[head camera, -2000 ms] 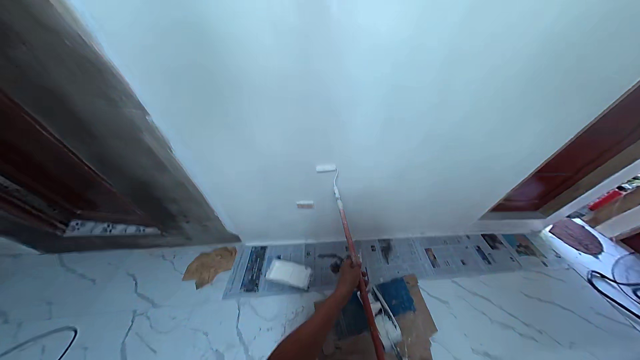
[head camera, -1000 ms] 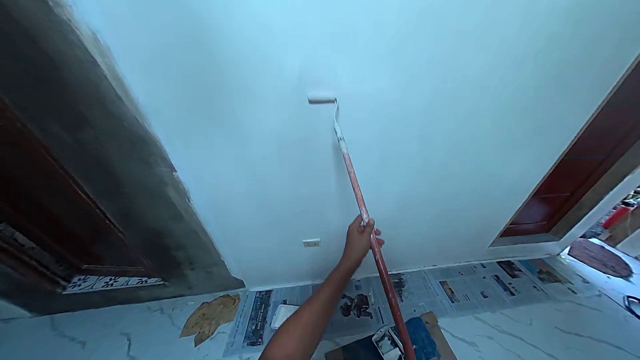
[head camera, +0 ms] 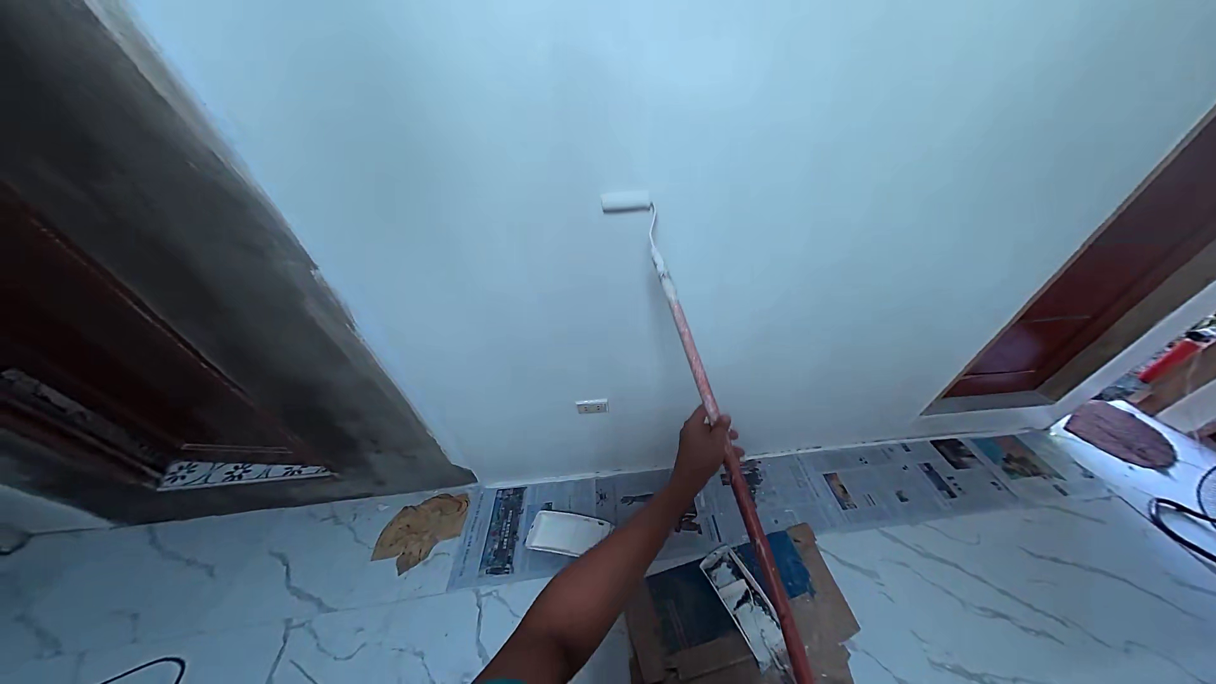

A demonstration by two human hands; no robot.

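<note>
One hand, which looks to be my left hand (head camera: 705, 445), is closed around the red extension pole (head camera: 750, 513) of a paint roller. The white roller cover (head camera: 625, 202) lies against the pale wall (head camera: 494, 285), above and left of the hand. A white electrical outlet (head camera: 592, 407) is on the wall left of the pole. The paint tray (head camera: 746, 608), smeared with white paint, sits on cardboard (head camera: 822, 579), partly behind the pole. My right hand does not show; the lower pole runs out of the bottom edge.
Newspaper sheets (head camera: 874, 484) line the wall's base and hold a white container or lid (head camera: 568, 533). Crumpled brown paper (head camera: 421, 532) lies at their left. Dark red doors (head camera: 57, 313) stand left and right (head camera: 1054, 323). An oval mat (head camera: 1121, 434) and a black cable (head camera: 1178, 522) are at right.
The roller has gone up the wall from near the outlet, then come partly back down since a second ago. The hand stays closed on the pole throughout.
</note>
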